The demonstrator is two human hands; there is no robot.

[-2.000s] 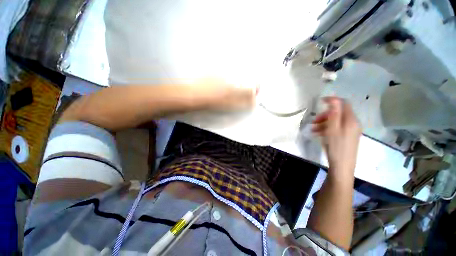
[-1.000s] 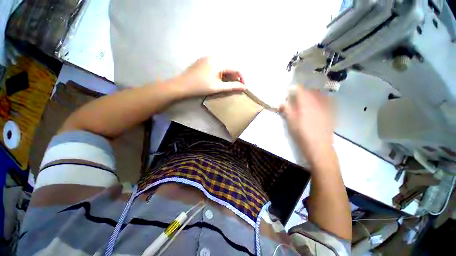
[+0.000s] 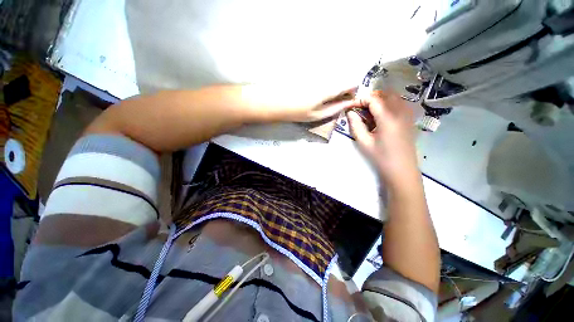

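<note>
A small brown cloth piece [image 3: 323, 129] shows as a corner below my left hand, on the white table. My left hand [image 3: 324, 108] lies flat over it, fingers pointing right, holding it. My right hand [image 3: 385, 122] is bent, fingertips against the left ones at the piece's right end; what it pinches is hidden. Both hands are just left of and below the sewing machine's needle area [image 3: 431, 91]. A large pale brown panel [image 3: 157, 47] lies under my left forearm, washed out by glare.
The machine head [image 3: 491, 44] fills the upper right. Brown cloth bundles [image 3: 525, 248] are at the right edge. A brown cloth pile [image 3: 78, 135] is at the left, beside an orange-yellow item [image 3: 31, 119]. The table's front edge runs above the checked apron [image 3: 270, 226].
Both hands have moved toward the needle area, the left one rightward, and now meet. The brown piece has gone right with them and is mostly covered; the strip between the hands is no longer visible.
</note>
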